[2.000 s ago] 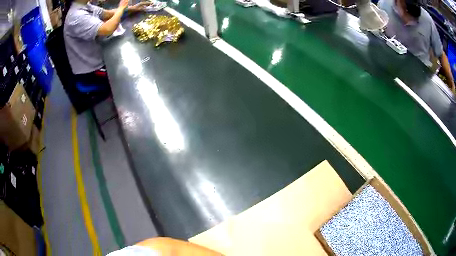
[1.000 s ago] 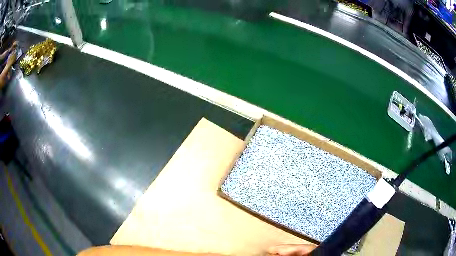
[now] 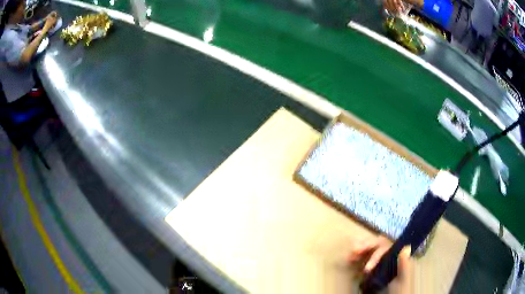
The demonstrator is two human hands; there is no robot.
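Note:
The black electric screwdriver (image 3: pixel 411 229) with a white label band leans over the right part of the screw tray (image 3: pixel 318 194), its cord rising to the upper right. Blurred fingers lie on both sides of its lower end. My right hand (image 3: pixel 404 263) appears closed around it, mostly hidden. My left hand (image 3: pixel 367 251) appears as blurred fingers just left of the driver; whether it holds anything cannot be told. The driver's tip is not visible. The tray is full of tiny silver-blue screws (image 3: pixel 362 169) and sits on the tan cardboard sheet (image 3: pixel 247 195).
A white housing (image 3: pixel 454 119) with a bagged lead (image 3: pixel 491 158) lies on the green conveyor belt (image 3: pixel 288 54) beyond the pale rail. A gold heap (image 3: pixel 86 28) and a seated person (image 3: pixel 20 54) are far left. Another person's hand shows at top right.
The view has shifted, so the tray and cardboard appear further right. The driver and the fingers around its lower end now show more fully. The left forearm no longer crosses the bottom edge.

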